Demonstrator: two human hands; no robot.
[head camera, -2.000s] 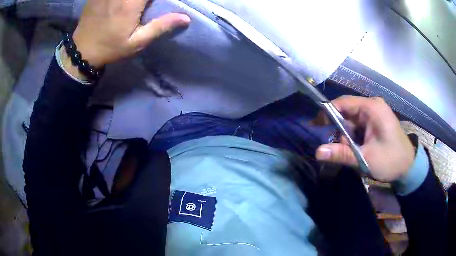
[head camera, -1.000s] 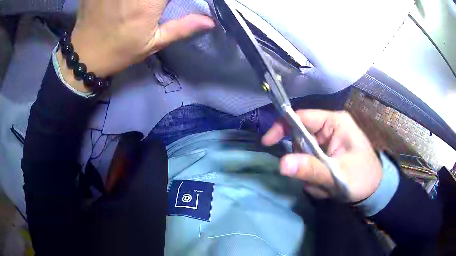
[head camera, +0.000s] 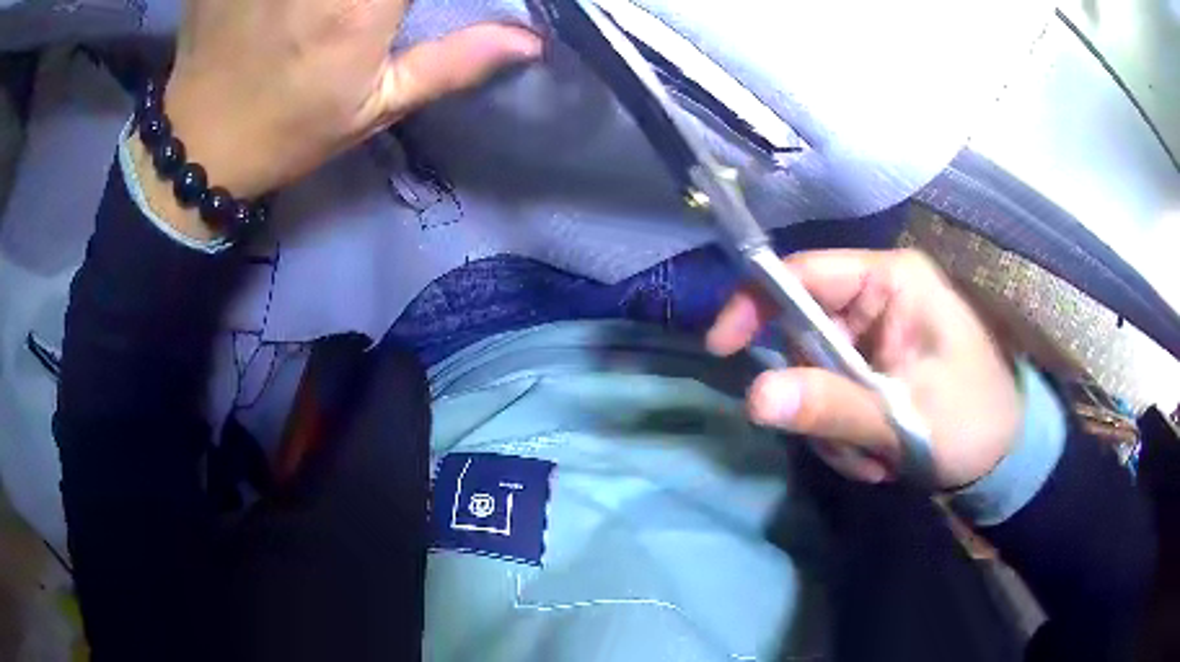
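Observation:
My right hand (head camera: 893, 362) is shut on the handles of the tailor's shears (head camera: 735, 220), right of my lap. The silver blades point up and left over the garment panel (head camera: 544, 181), beside a long slit with a dark edge (head camera: 712, 91). The blade tips reach the top edge of the picture. The light grey panel lies over the table's front edge and hangs onto my lap. My left hand (head camera: 291, 91) lies on the panel at upper left, thumb stretched to the right near the blade tips. Its fingers are cut off by the top edge.
The white table (head camera: 1113, 168) is at upper right, with a dark strip along its front edge (head camera: 1035, 233). A woven surface (head camera: 1022, 304) lies below it. More light grey cloth pieces (head camera: 78, 194) with dark thread tails hang at left.
Since the oldest frame, the shears and my right hand have moved left and now point more steeply up. The dark-edged slit has come into view. In the last second they shifted slightly.

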